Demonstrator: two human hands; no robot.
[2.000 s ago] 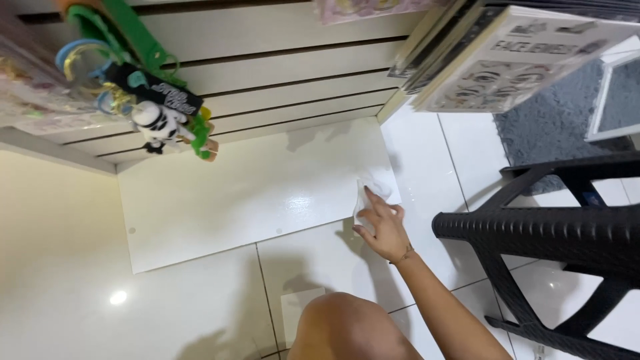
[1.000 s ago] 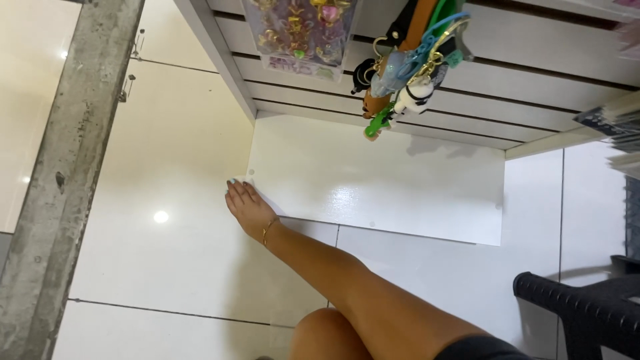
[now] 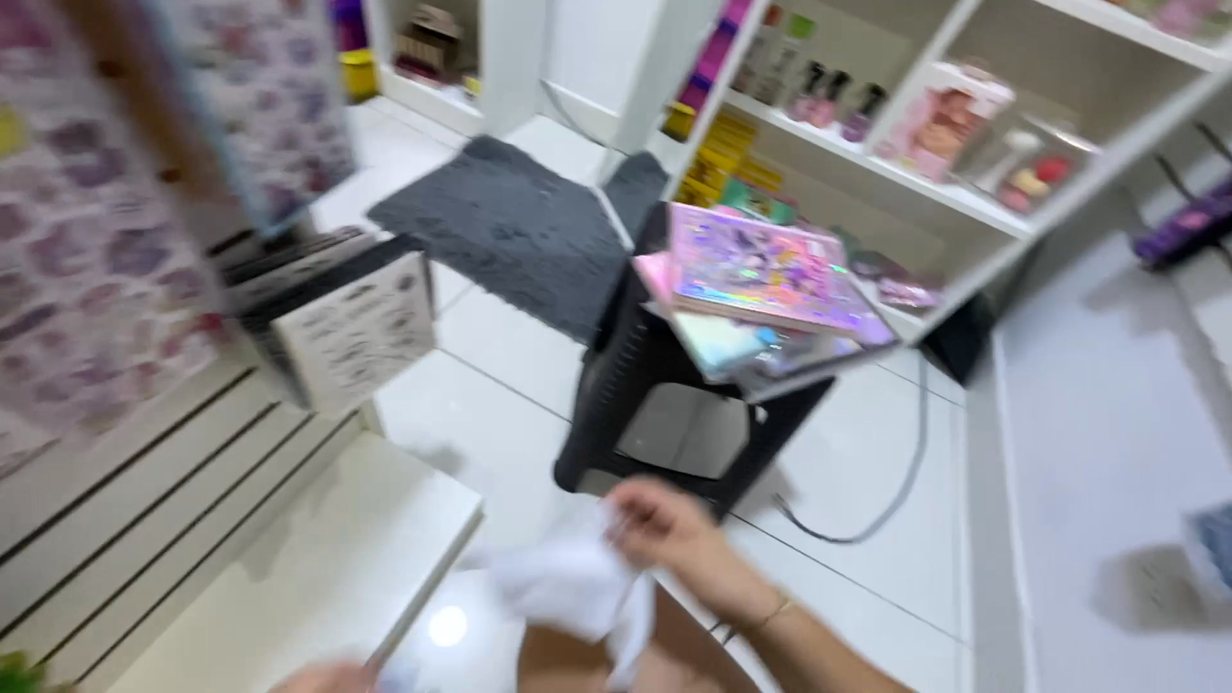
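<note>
My right hand (image 3: 664, 529), with a thin bracelet at its wrist, pinches a white cloth or tissue (image 3: 568, 582) that hangs blurred above my knee. Low in the view, my left hand (image 3: 327, 677) shows only in part, close to the edge of the white base shelf (image 3: 318, 539); its fingers are blurred and cut off by the frame. Beyond my right hand stands a black plastic stool (image 3: 616, 395) with a shiny pink and purple notebook (image 3: 765, 269) and other flat items on top.
Packs of stickers (image 3: 361, 332) hang from the slatted panel (image 3: 144, 520) at left. A dark grey mat (image 3: 510, 231) lies on the tiled floor. White shelves (image 3: 885, 168) hold cosmetics and boxes. A grey cable (image 3: 900, 500) curves across the floor at right.
The view has swung far to the right, bringing the stool top and shelves into sight. My right hand, on the base shelf two seconds ago, is now raised off it with the white cloth.
</note>
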